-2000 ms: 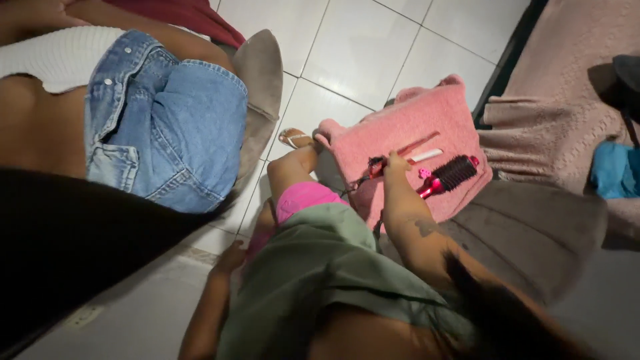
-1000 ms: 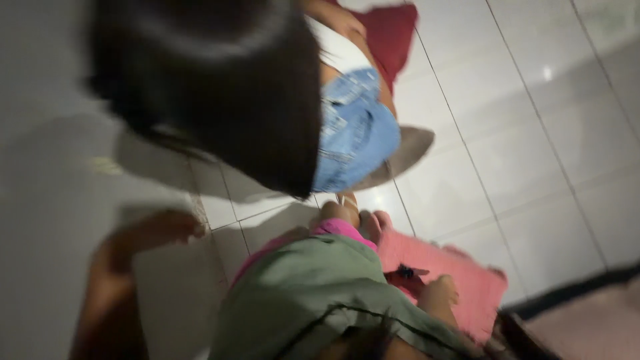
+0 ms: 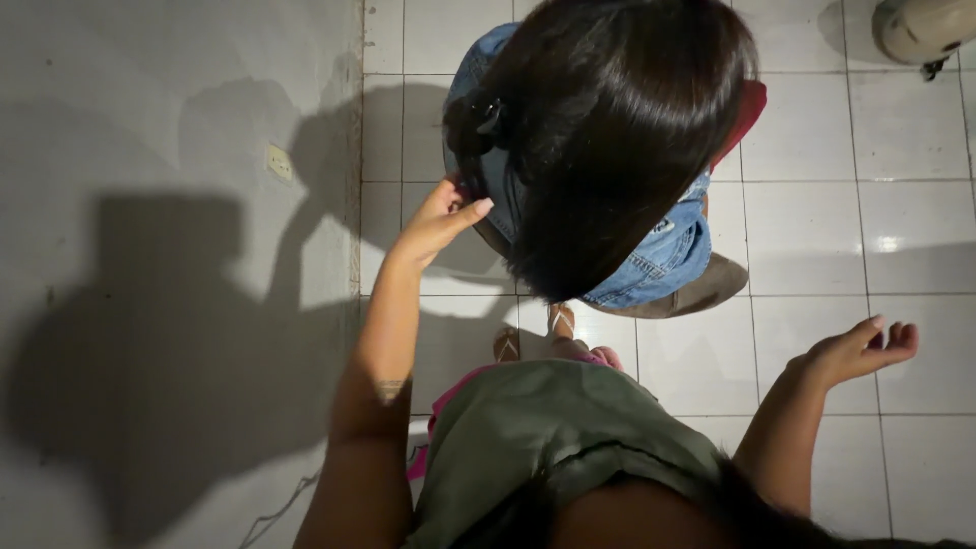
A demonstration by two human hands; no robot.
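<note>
A seated person's long dark hair (image 3: 610,130) hangs smooth over the back, its ends above a denim garment (image 3: 656,259). On the left side of the head a dark, shiny hair clip (image 3: 490,118) sits in the hair, with a thinner lock hanging below it. My left hand (image 3: 442,221) is beside the end of that lock, thumb stretched out and the other fingers bent; whether it grips hair is hidden. Away from the hair, at the right, my right hand (image 3: 865,351) is palm up with loosely curled fingers and nothing in it.
A grey wall with a socket (image 3: 280,162) stands close on the left, a cable (image 3: 278,511) low beside it. The brown seat (image 3: 701,293) shows under the person. A pale rounded object (image 3: 923,30) is at the top right on the white tiled floor (image 3: 801,236).
The view has swung far toward the wall and the hair. My right hand, earlier at the tools on the pink towel, is now off it and empty. My left hand has come up to the hair.
</note>
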